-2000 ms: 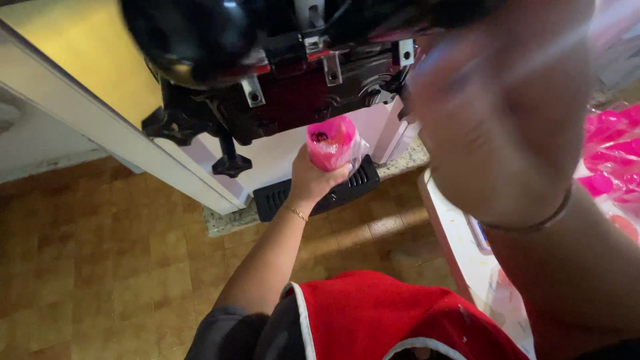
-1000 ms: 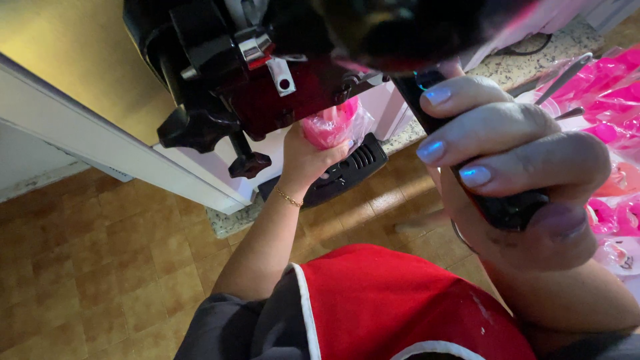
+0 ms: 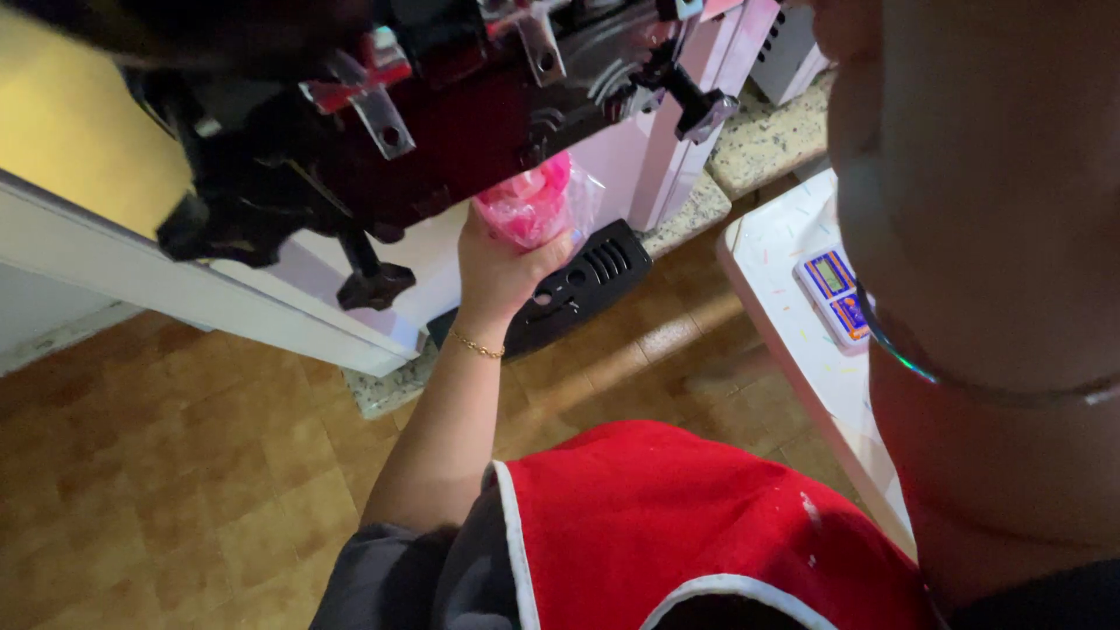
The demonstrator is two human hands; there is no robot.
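Below a black machine with metal brackets and star knobs [image 3: 455, 131], my left hand [image 3: 512, 262] is closed around a pink cup or container in clear plastic wrap [image 3: 529, 206]. The machine's lower edge hides the top of this bundle. A black vented drip tray [image 3: 586, 284] sits under my left hand. My right forearm, with a thin bracelet, rises large and dark along the right side. Only a blurred part of my right hand [image 3: 844, 31] shows at the upper edge, so its fingers and anything in them are hidden.
At the right stands a white table [image 3: 770, 254] with a small purple and orange handheld device [image 3: 833, 293] with a screen. A speckled stone ledge [image 3: 691, 214] runs behind the drip tray. A white panel edge [image 3: 219, 297] slants at left above the brown tiled floor [image 3: 175, 490].
My right hand, around a black lever one second ago, has moved up, mostly out of view. My left hand still holds the pink bundle below the machine.
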